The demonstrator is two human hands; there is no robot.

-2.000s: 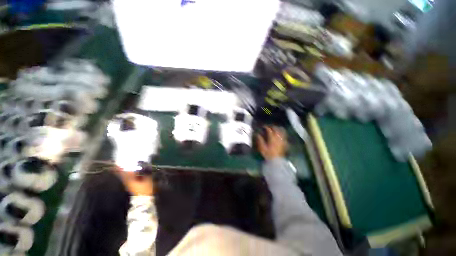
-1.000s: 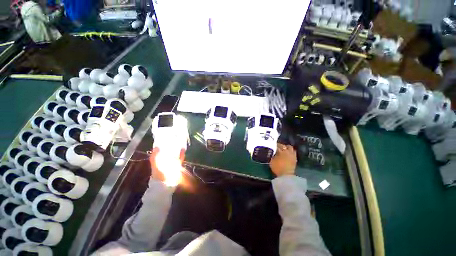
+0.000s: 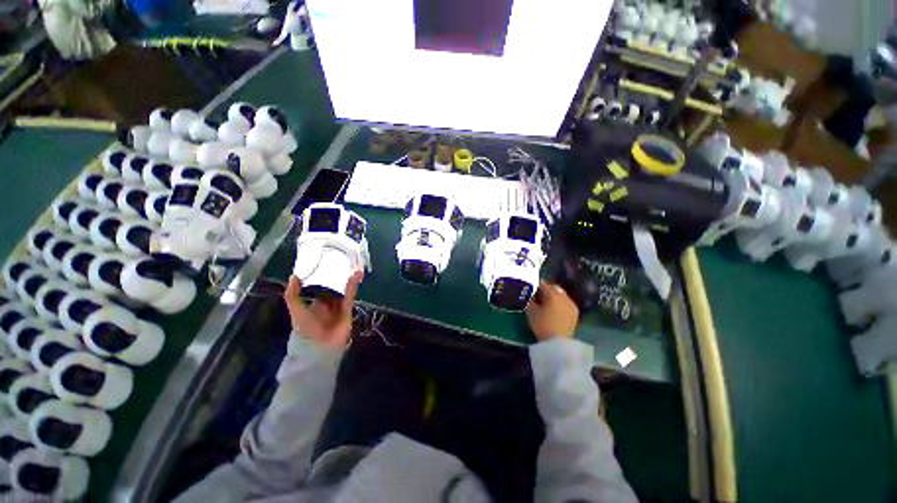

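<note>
Three white dual-lens cameras with black square panels stand in a row on the green bench: a left camera [image 3: 329, 251], a middle camera [image 3: 430, 238] and a right camera [image 3: 513, 260]. My left hand [image 3: 323, 312] grips the lower front of the left camera, thumb and fingers on either side. My right hand [image 3: 554, 314] is curled at the lower right side of the right camera; its fingertips are partly hidden, and I cannot tell whether it holds anything. A thin white cable [image 3: 372, 324] lies at the bench's front edge.
A bright monitor [image 3: 393, 88] stands behind a white keyboard [image 3: 379, 187]. A phone [image 3: 322, 190] lies left of it. Dense rows of camera heads [image 3: 93, 280] and another camera [image 3: 200, 211] are at left. A black case [image 3: 629, 201] with a yellow tape roll [image 3: 657, 154] is at right.
The bright glare at my left hand is gone, and the left camera's lower part shows clearly. A dark rectangle now shows on the monitor. My right hand stays beside the right camera.
</note>
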